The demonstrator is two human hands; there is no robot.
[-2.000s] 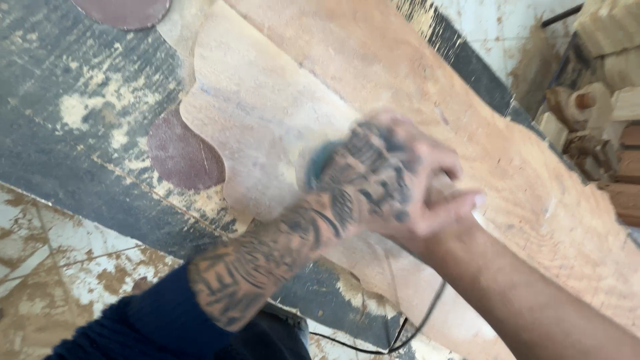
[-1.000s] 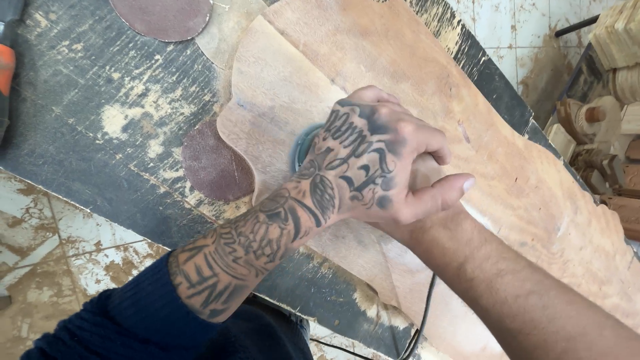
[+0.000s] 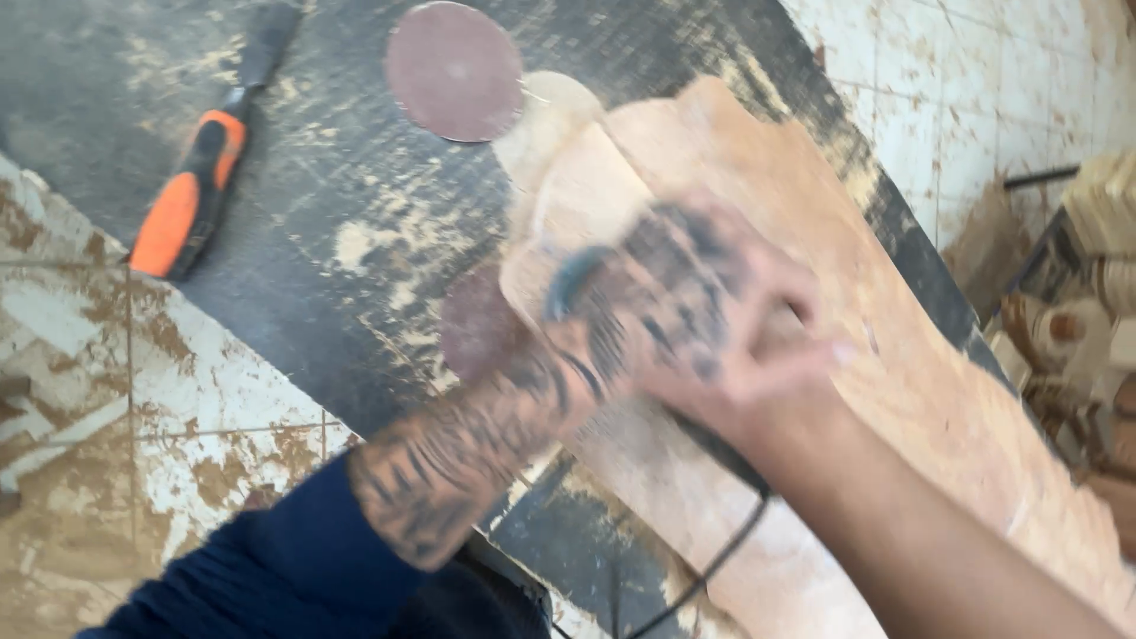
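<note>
My tattooed left hand [image 3: 683,293] lies, blurred, over the top of a corded power sander [image 3: 577,280]; only its teal rim and part of its dark body show. My right hand [image 3: 754,408] meets it on the same tool from the lower right, its fingers mostly hidden under the left hand. Beneath the sander is a pale wooden board [image 3: 887,390] with a wavy edge. A black cord [image 3: 732,546] runs down from the tool. One reddish sanding disc [image 3: 455,71] lies beyond the board's end, and another [image 3: 484,319] sits by its left edge.
A scraper or chisel with an orange-and-black handle [image 3: 186,195] rests on the dark, dust-marked tabletop [image 3: 311,293]. A pale round disc [image 3: 555,115] touches the board's far end. Wood pieces [image 3: 1100,213] are piled at the right. Dust covers the tiled floor [image 3: 213,382].
The view has shifted left, bringing the whole orange-handled tool into sight; only its edge showed a second ago. Both hands stay together on the sander near the board's left edge.
</note>
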